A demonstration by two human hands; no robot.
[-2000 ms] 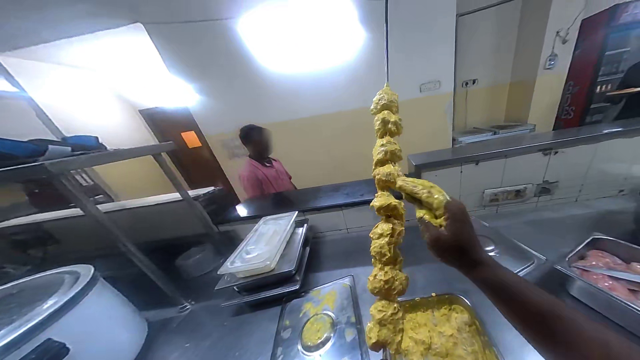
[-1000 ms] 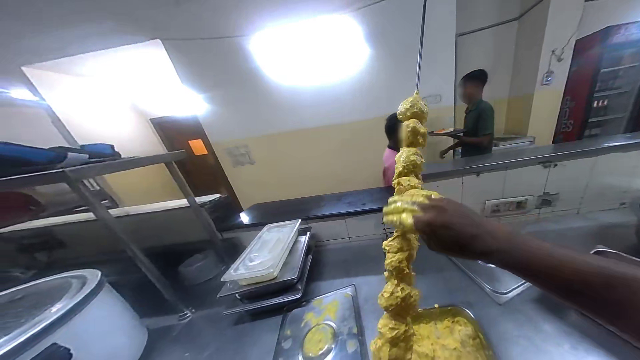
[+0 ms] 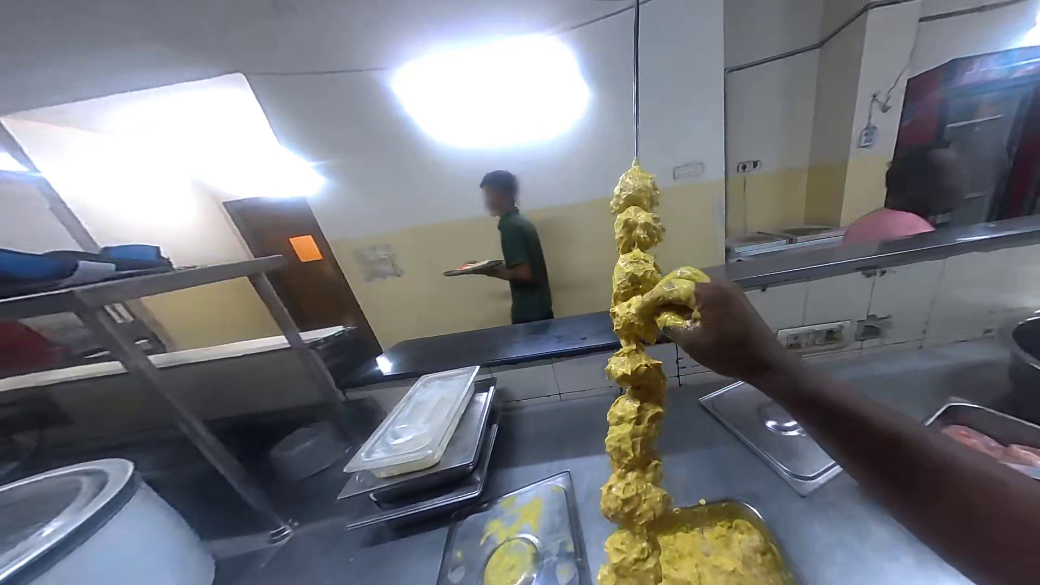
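A long metal skewer (image 3: 637,89) stands upright, threaded with several lumps of yellow-marinated meat (image 3: 635,431). My right hand (image 3: 703,313), its fingers coated in yellow marinade, reaches in from the right and pinches one lump about midway up the skewer. Below, partly behind the lowest lumps, a steel tray (image 3: 768,532) holds more yellow-coated pieces. To its left lies a steel lid (image 3: 561,528) smeared with yellow. My left hand is not in view, and the skewer's lower end is out of frame.
Stacked trays with a pale lid (image 3: 418,422) stand left of the skewer. A steel lid (image 3: 780,455) and a pan of raw meat (image 3: 975,426) lie at right. A white lidded vessel (image 3: 122,528) is at lower left. Beyond the dark counter (image 3: 504,341), a person (image 3: 524,260) carries a plate; another is at right.
My right hand was around the skewer a second ago; now its fingers pinch a lump from the right side. The person in green has moved left behind the counter.
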